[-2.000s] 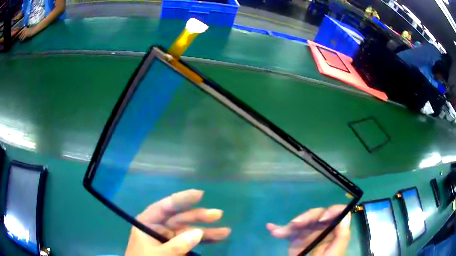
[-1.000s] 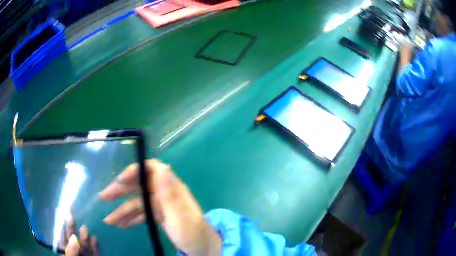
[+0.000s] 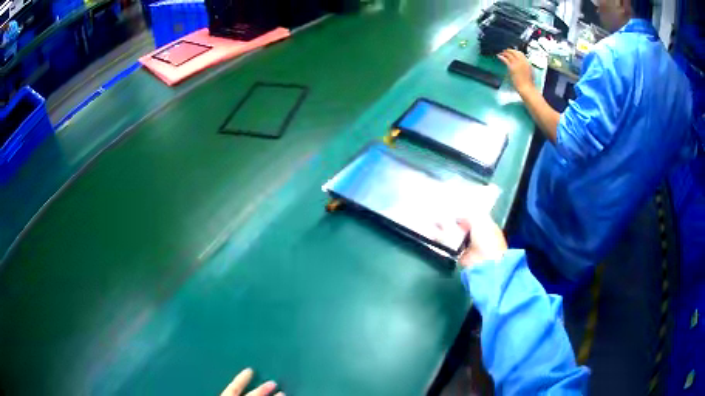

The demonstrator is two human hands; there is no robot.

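Note:
A bright, reflecting touch panel point(image 3: 402, 193) lies or is held on the near part of the green bench, with a gold tab at its left corner. Glare hides whether it lies directly on another panel. My right hand point(image 3: 483, 240), in a blue sleeve, grips its near right corner. My left hand point(image 3: 251, 384) is cut off by the bottom edge; only a few spread fingertips show, with nothing in them.
A second black-framed panel point(image 3: 452, 135) lies just beyond, then a black bar point(image 3: 475, 74) and a dark heap of parts point(image 3: 506, 29). A thin black frame point(image 3: 264, 110) lies on the belt. A person in blue point(image 3: 618, 131) works at right. A red-pink tray point(image 3: 174, 71) and blue bins point(image 3: 178, 22) are at the far side.
The clear panel has gone from the lower left. My right hand has moved right to the near panel in the row, and my left hand is mostly out at the bottom. The view has shifted.

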